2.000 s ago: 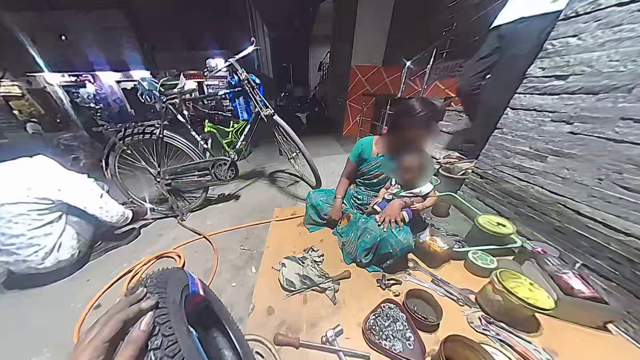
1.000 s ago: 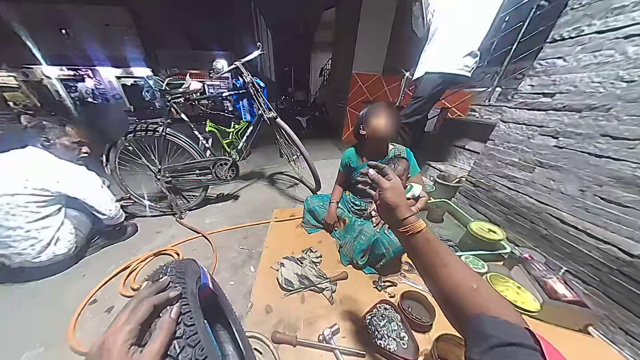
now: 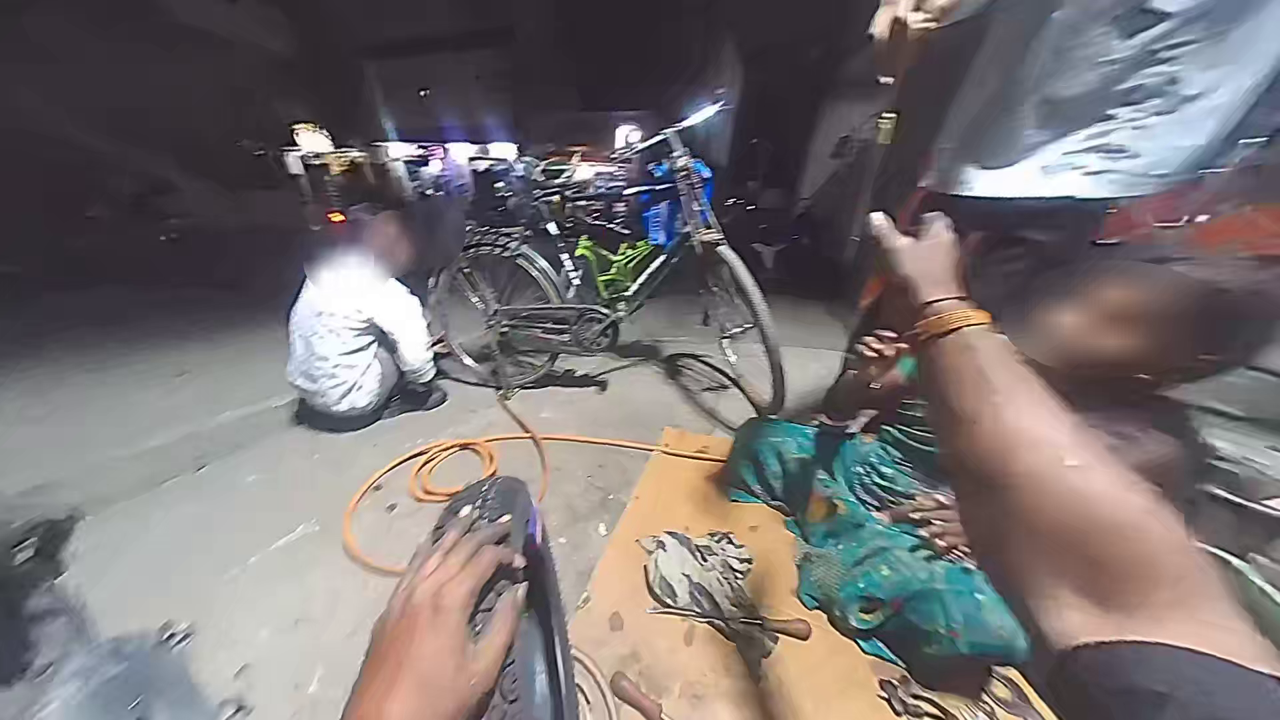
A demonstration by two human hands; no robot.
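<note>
My left hand (image 3: 445, 615) rests with spread fingers on the tread of a black rubber tyre (image 3: 535, 600), which stands upright at the bottom of the view. My right hand (image 3: 925, 260) is raised at the right, with orange bands on the wrist; thumb and a finger point up, and whether it holds anything is unclear. Behind that arm sits a person in a teal garment (image 3: 880, 570). On the tan mat (image 3: 640, 560) lie a crumpled patterned cloth (image 3: 700, 570) and a tool with a wooden handle (image 3: 785, 627). Another wooden handle (image 3: 635, 695) shows at the bottom edge.
An orange hose (image 3: 430, 470) lies coiled on the ground beyond the tyre. A black bicycle (image 3: 600, 310) stands farther back, with a person in a white shirt (image 3: 350, 330) squatting by its rear wheel. Another person in a light shirt (image 3: 1110, 110) stands at upper right. Metal tools (image 3: 940, 695) lie at lower right.
The view has swung left. My right hand, not seen two seconds ago, came up into view and stays raised. My left hand remains on the tyre.
</note>
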